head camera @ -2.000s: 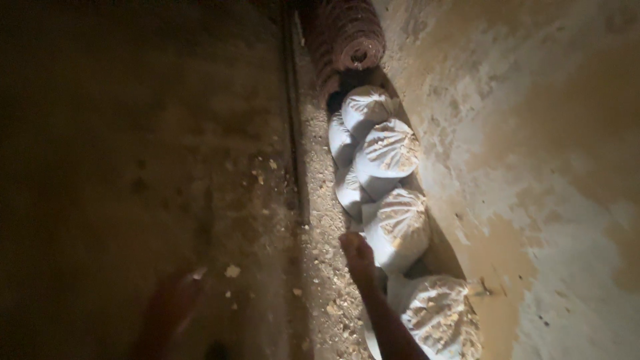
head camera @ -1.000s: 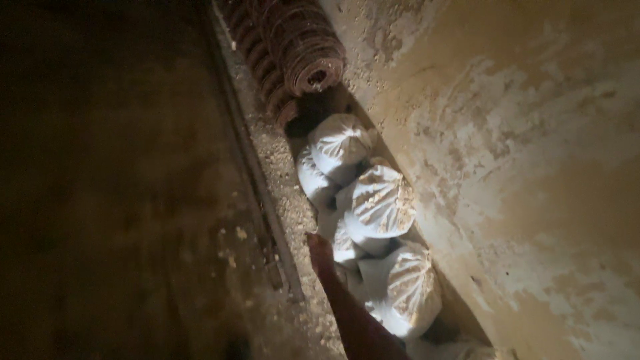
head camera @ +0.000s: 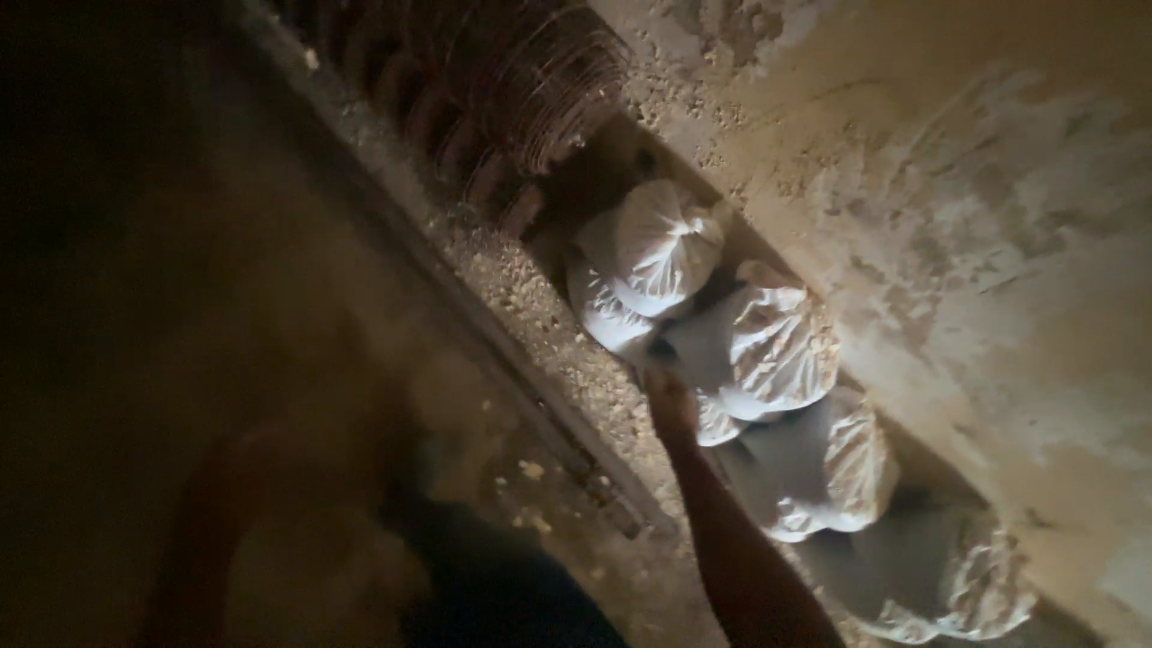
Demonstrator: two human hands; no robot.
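Note:
My right hand (head camera: pixel 670 405) hangs in front of a row of tied white plastic sacks, nearest to one dusted sack (head camera: pixel 778 355); the picture does not settle whether it touches them. Its fingers are blurred and I see nothing held. Above it lies another tied sack (head camera: pixel 666 247), and lower right is a further sack (head camera: pixel 855 463). My left hand (head camera: pixel 256 450) is a dim shape at the lower left, deep in shadow; its fingers cannot be made out.
Rolls of rusty wire mesh (head camera: pixel 540 81) lie beyond the sacks. A stained plaster wall (head camera: pixel 972 225) runs along the right. Gravel and debris (head camera: pixel 540 315) lie beside a long dark ledge or rail (head camera: pixel 486 342) that slants across the floor.
The view has turned, and the mesh rolls and upper sacks look larger. My right hand has moved along the row, from beside a lower sack toward the upper ones.

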